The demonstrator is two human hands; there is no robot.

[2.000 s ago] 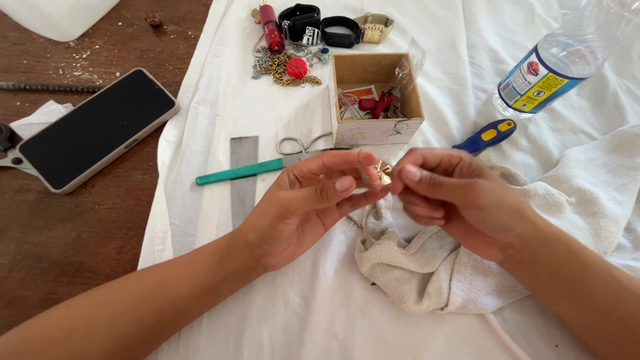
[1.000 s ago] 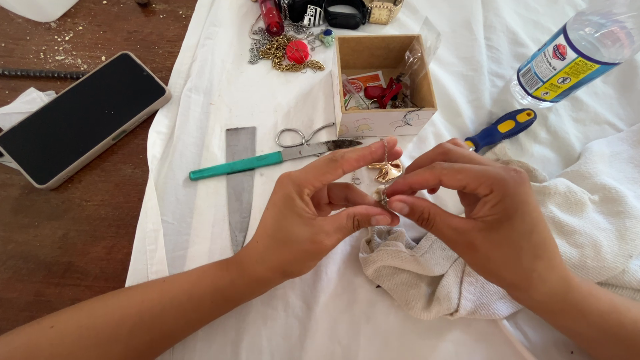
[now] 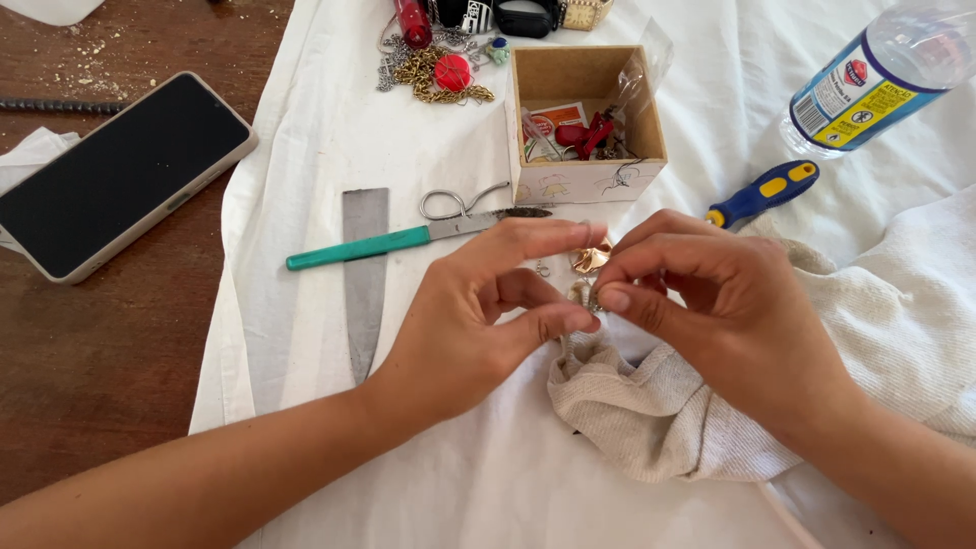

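Note:
Between my hands hangs a gold-coloured metal ornament (image 3: 592,258), beside the fingertips. My right hand (image 3: 698,301) pinches a small metal jewellery piece (image 3: 593,299) between thumb and index finger. My left hand (image 3: 488,305) has its thumb at the lower side of that piece and its index finger raised over the ornament, with a thin chain or ring at the fingertip; whether it grips anything is unclear. Just behind the left fingers lies a knife with a green handle (image 3: 358,248), across a flat grey metal blade (image 3: 366,282). A beige cloth (image 3: 656,412) lies beneath the hands.
A small wooden box (image 3: 589,183) holds red items and packets. Chains (image 3: 435,80), a red ball (image 3: 452,72) and watches (image 3: 526,17) lie behind. Wire loops (image 3: 446,204), a blue-yellow handle (image 3: 770,191), a plastic bottle (image 3: 862,91) and a phone (image 3: 126,175) surround the hands.
The gold-coloured ornament, close between the fingertips two seconds ago, now hangs beyond them. My left thumb and index finger have spread apart.

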